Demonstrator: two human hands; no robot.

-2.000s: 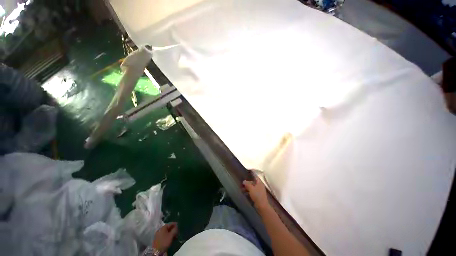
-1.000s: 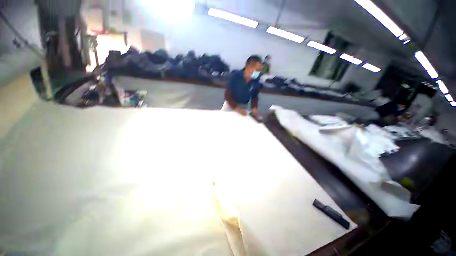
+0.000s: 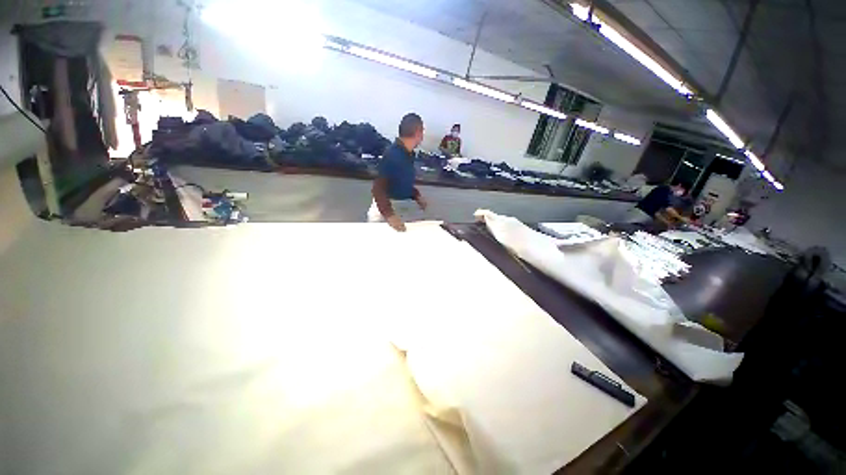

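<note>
The white fabric (image 3: 232,343) covers the table in front of me as a wide cream-white sheet. A raised fold (image 3: 431,408) runs down it toward the bottom edge of the view. A dark bar, perhaps a weight or clamp (image 3: 603,384), lies on the fabric near its right corner. The cut end of the fabric runs slanting along dark bare tabletop (image 3: 557,315). Neither of my hands is in the picture.
A person in a blue shirt (image 3: 397,181) stands at the far edge, one hand at the fabric. Crumpled white cloth (image 3: 603,278) lies right of the lay. Dark cloth piles (image 3: 278,141) line the back. Other people are farther off.
My view has risen from the table edge and floor to the room, and my hands have left the picture. The person across has straightened and turned the head away.
</note>
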